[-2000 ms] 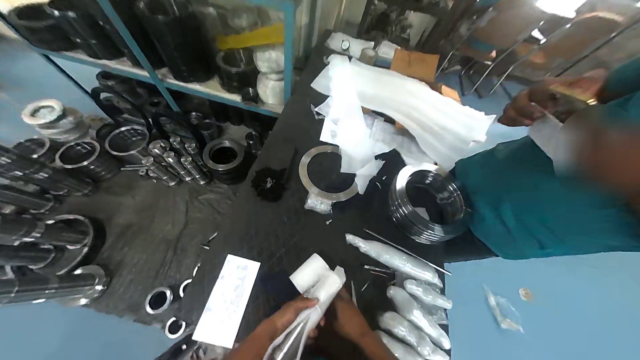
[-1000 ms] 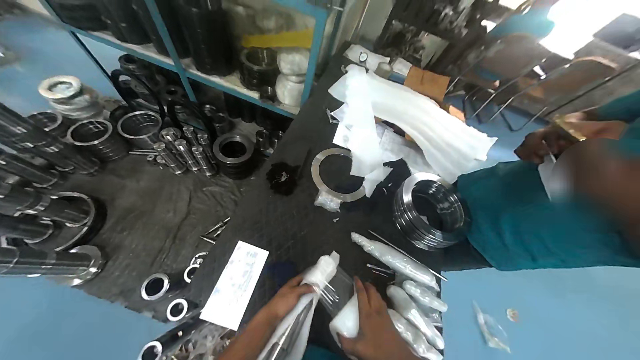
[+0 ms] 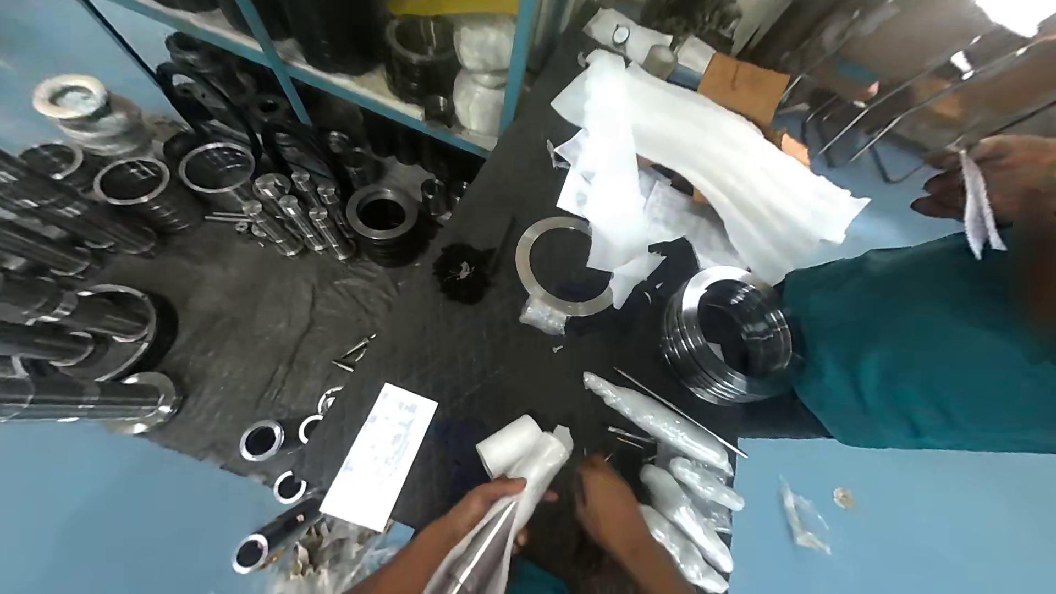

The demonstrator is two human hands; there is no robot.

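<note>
My left hand [image 3: 492,505] is closed around a long bundle in white foam wrap and clear plastic [image 3: 528,474] at the bottom centre. A roll of white wrap [image 3: 509,446] lies against the bundle's upper end. To its right, my right hand [image 3: 601,495] reaches down at the black table; its fingertips are near thin metal rods [image 3: 631,437], and whether it holds one cannot be told. Several plastic-wrapped parts [image 3: 660,421] lie just right of that hand. A printed white sheet [image 3: 379,458] lies left of the bundle.
A stack of steel rings [image 3: 728,334] stands at the table's right edge, beside a person in teal [image 3: 924,346]. A flat metal ring [image 3: 528,268] and white foam sheets [image 3: 709,148] lie farther back. Machined cylinders [image 3: 301,214] stand at left, below a blue-framed shelf [image 3: 396,107].
My right hand was at the bundle a second ago and is now apart from it, to the right over the table. My left hand still grips the bundle.
</note>
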